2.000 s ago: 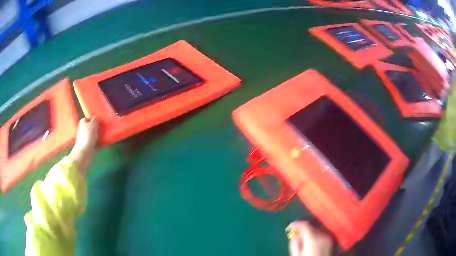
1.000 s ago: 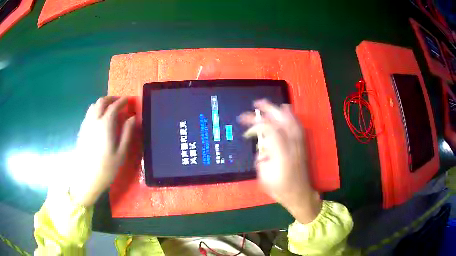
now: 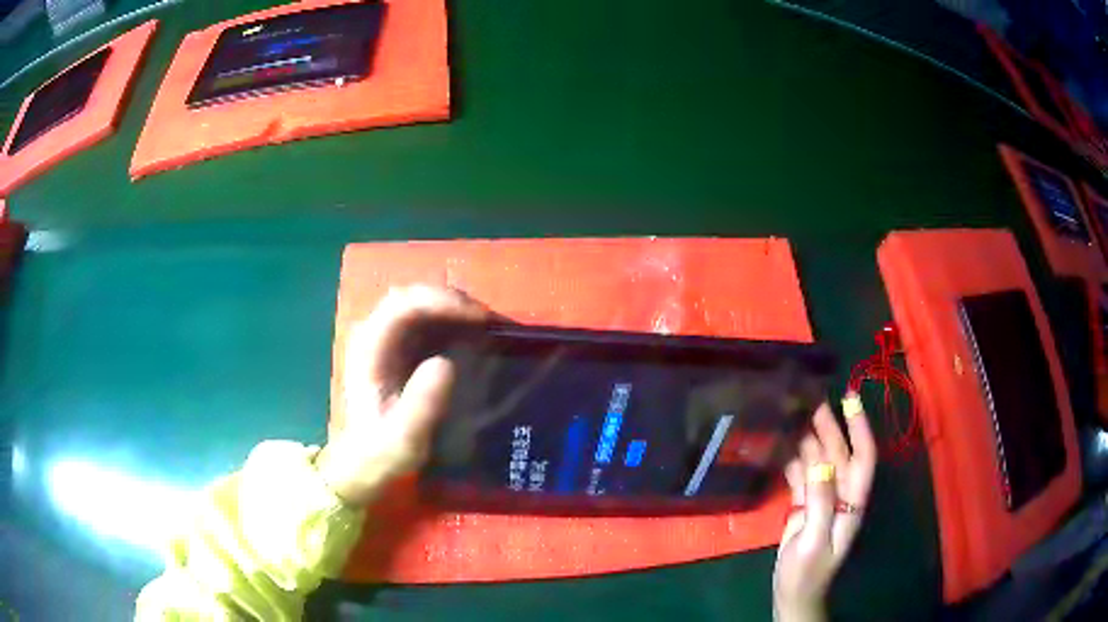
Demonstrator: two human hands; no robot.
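Note:
The black tablet [image 3: 632, 419] is lifted and tilted above its orange-red foam tray [image 3: 571, 280]. Its lit screen shows white and blue text and a long white bar, somewhat blurred. My left hand [image 3: 407, 389] grips the tablet's left end, thumb on the front, fingers behind it. My right hand [image 3: 826, 498] is at the tablet's right end, with yellow finger cots on two fingertips. The fingers are beside the tablet's lower right corner; whether they grip it is unclear. My left sleeve is bright yellow-green.
A coiled red cable [image 3: 893, 389] lies between the trays at right. Another foam tray [image 3: 917, 365] there bears a dark tablet [image 3: 1015, 395]. Two more trays with tablets lie at upper left, others at far right. The green surface [image 3: 146, 328] has a bright lamp reflection at left.
The tablet has gone from lying flat on its foam to raised and tilted. My left hand has taken hold of it. My right hand has moved from over the screen to its right end.

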